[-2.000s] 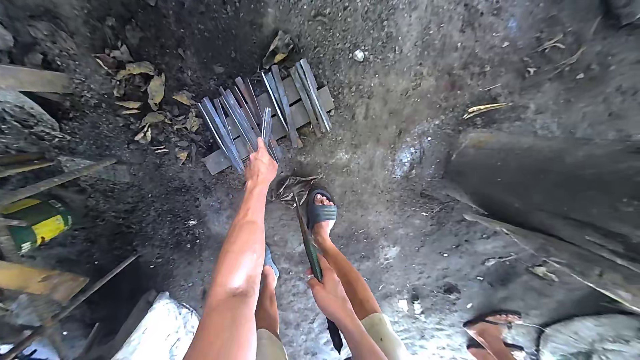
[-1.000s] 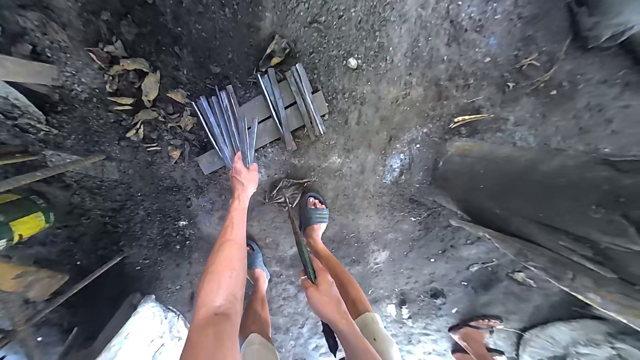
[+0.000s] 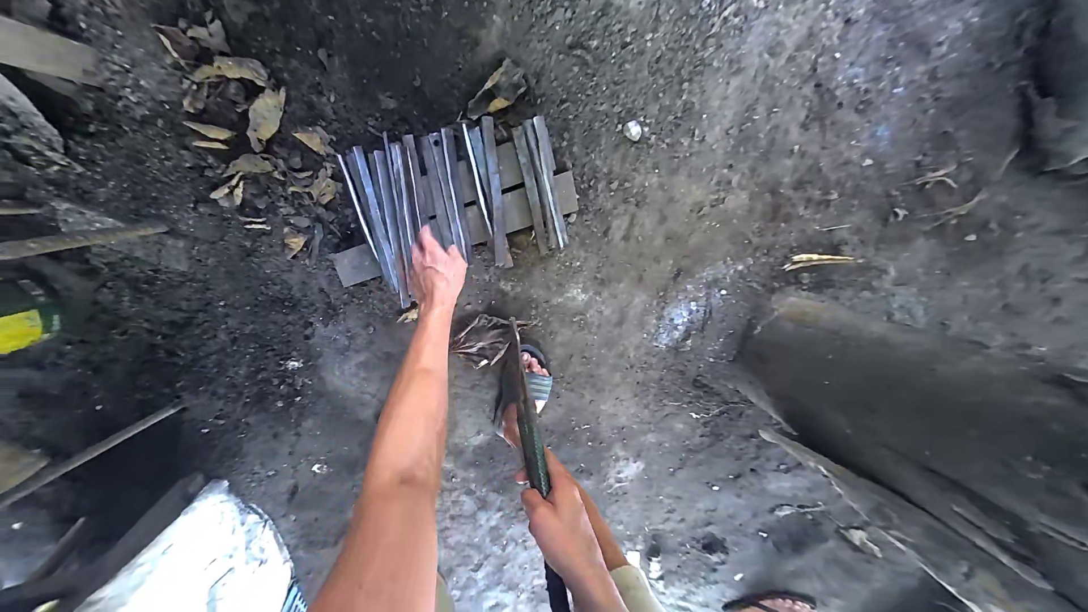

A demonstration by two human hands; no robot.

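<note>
Several flat metal strips (image 3: pixel 495 195) lie side by side across grey boards (image 3: pixel 357 265) on the dirt floor. My left hand (image 3: pixel 438 270) reaches down over the near ends of the strips left of centre, fingers at them; whether it grips one is hidden by the hand itself. My right hand (image 3: pixel 557 510) is closed around a long dark tool with a green-wrapped handle (image 3: pixel 533 450), its narrow dark end pointing away from me over my sandalled foot (image 3: pixel 538 382). The tool's exact kind is unclear. A crumpled dark leaf (image 3: pixel 483 340) lies between the hands.
Dry leaves (image 3: pixel 265 117) are scattered left of the strips. A large dark sheet-like object (image 3: pixel 901 408) lies at right. A white wrapped bundle (image 3: pixel 200 561), a stick (image 3: pixel 93 455) and a yellow-and-green container (image 3: pixel 21 330) are at left. Another person's sandalled foot (image 3: pixel 773 602) shows at the bottom edge.
Strips held up in my left hand earlier no longer stand out above the others; the row is now spread wider across the boards. My right hand still holds the tool.
</note>
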